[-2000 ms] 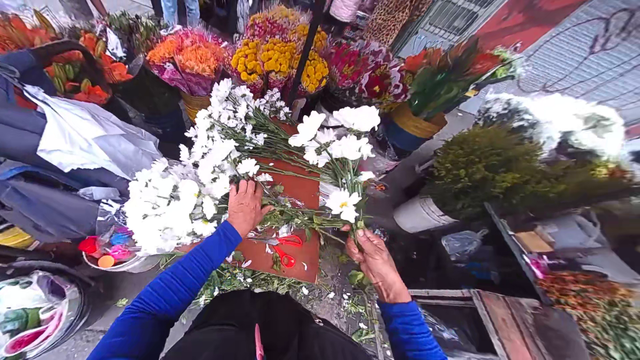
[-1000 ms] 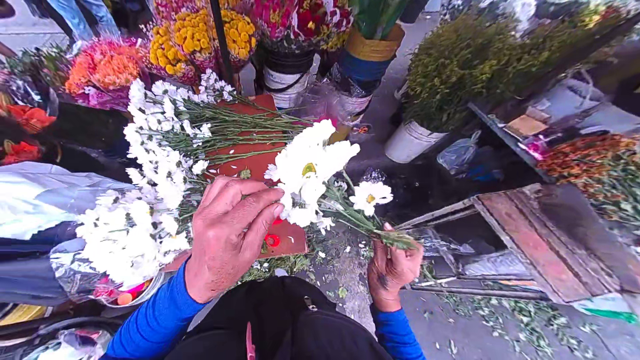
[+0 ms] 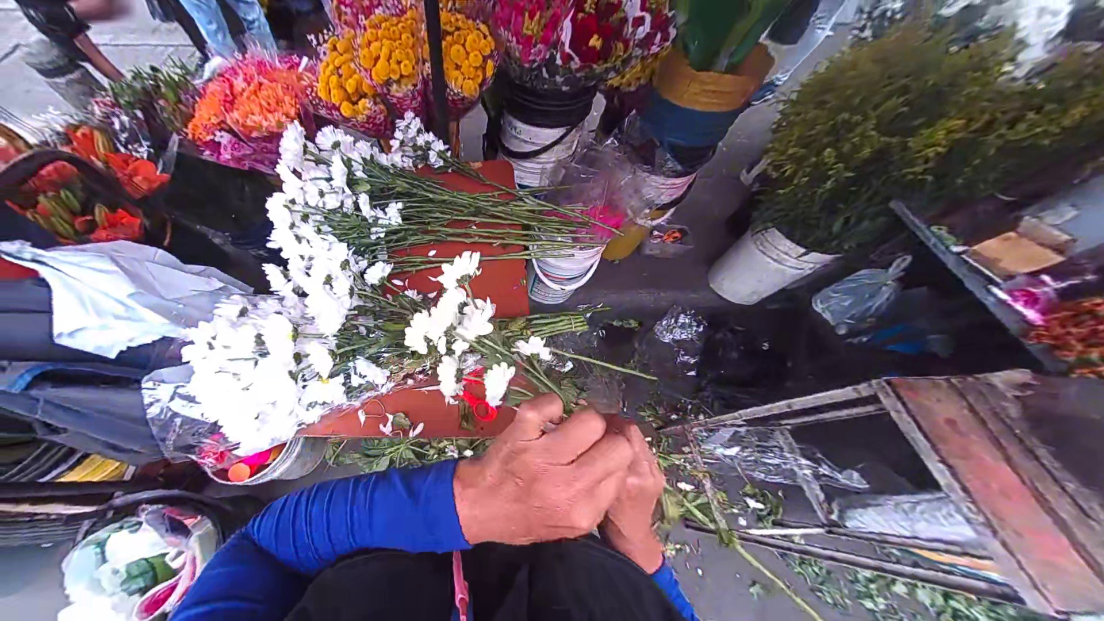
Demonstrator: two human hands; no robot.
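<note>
My left hand [image 3: 548,474] and my right hand [image 3: 634,492] meet in front of my body, closed around the stems of a few white daisy-like flowers [image 3: 453,328]. Their blooms point up and left, over the red-brown board [image 3: 388,414]. The fingertips are partly hidden, and the right hand is partly behind the left. A long bare stem [image 3: 768,573] runs down to the right from the hands. Red-handled scissors [image 3: 479,401] lie on the board under the blooms. A large pile of white flowers [image 3: 250,371] covers the board's left side, its green stems [image 3: 483,220] pointing right.
Buckets of wrapped yellow flowers [image 3: 388,56], orange flowers [image 3: 250,99] and pink-red flowers [image 3: 578,34] stand behind. A white bucket of greenery [image 3: 763,263] is at right. A wooden crate [image 3: 975,474] lies at lower right, with leaf scraps around it. A dark pole [image 3: 435,69] rises behind the board.
My hands were apart a second ago, the left at the blooms and the right on the stems; now they are together at the stems. The blooms have moved lower and left.
</note>
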